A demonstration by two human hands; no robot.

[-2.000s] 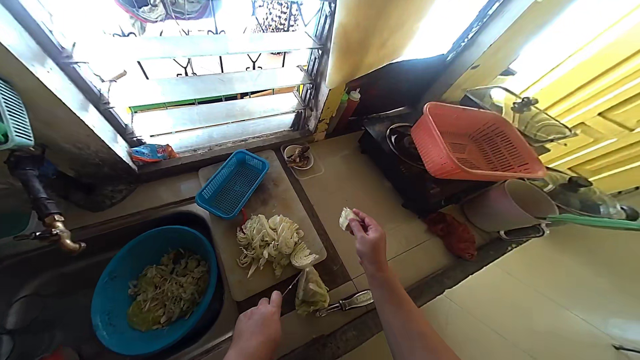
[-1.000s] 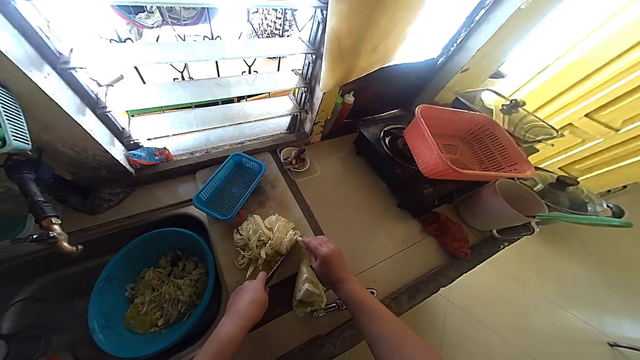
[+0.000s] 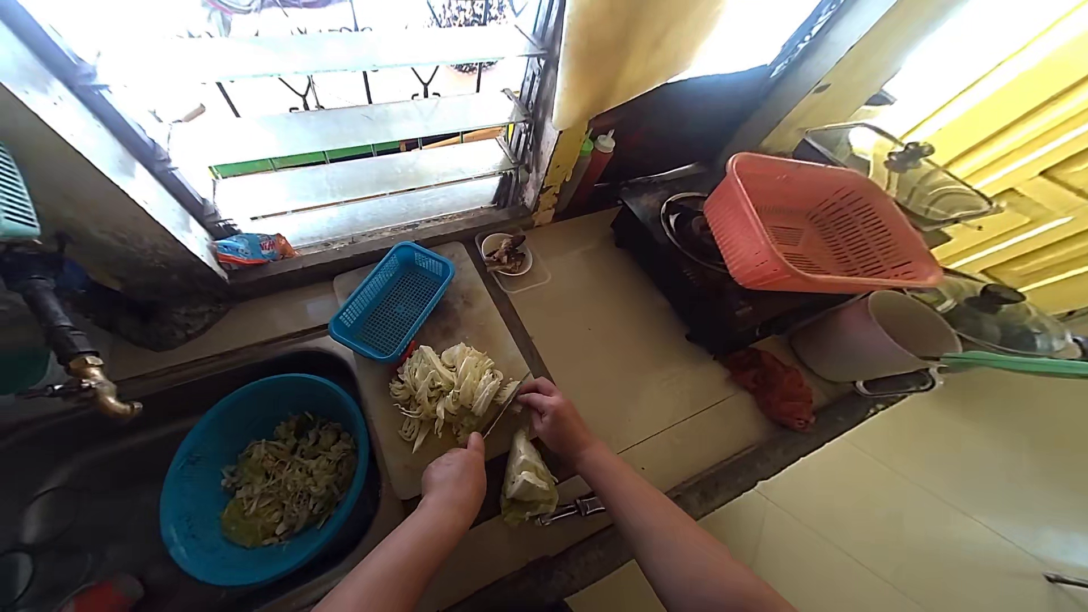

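My left hand (image 3: pixel 455 484) is closed round a knife, its thin blade (image 3: pixel 501 412) angled up and right over a cutting board (image 3: pixel 408 472). My right hand (image 3: pixel 552 416) is at the blade's far end, fingers bent over a small pale piece, probably cabbage, mostly hidden. Sliced cabbage (image 3: pixel 450 387) lies heaped on the board left of the blade. A larger cabbage chunk (image 3: pixel 529 480) rests just below my right hand, beside a metal utensil (image 3: pixel 582 508). Shredded vegetable (image 3: pixel 293 480) sits in a blue basin (image 3: pixel 183 510) in the sink.
A blue basket (image 3: pixel 393 297) stands at the board's back; behind it right is a small bowl (image 3: pixel 507 255) with brown bits. A pink basket (image 3: pixel 816 225) sits on the stove (image 3: pixel 680 280). A pot (image 3: pixel 875 336), red cloth (image 3: pixel 772 387) and brass tap (image 3: pixel 106 393) flank the worktop.
Two seconds ago my right hand was raised to the right with a pale piece, away from the board; it has moved left to the knife's blade. My left hand stays on the knife.
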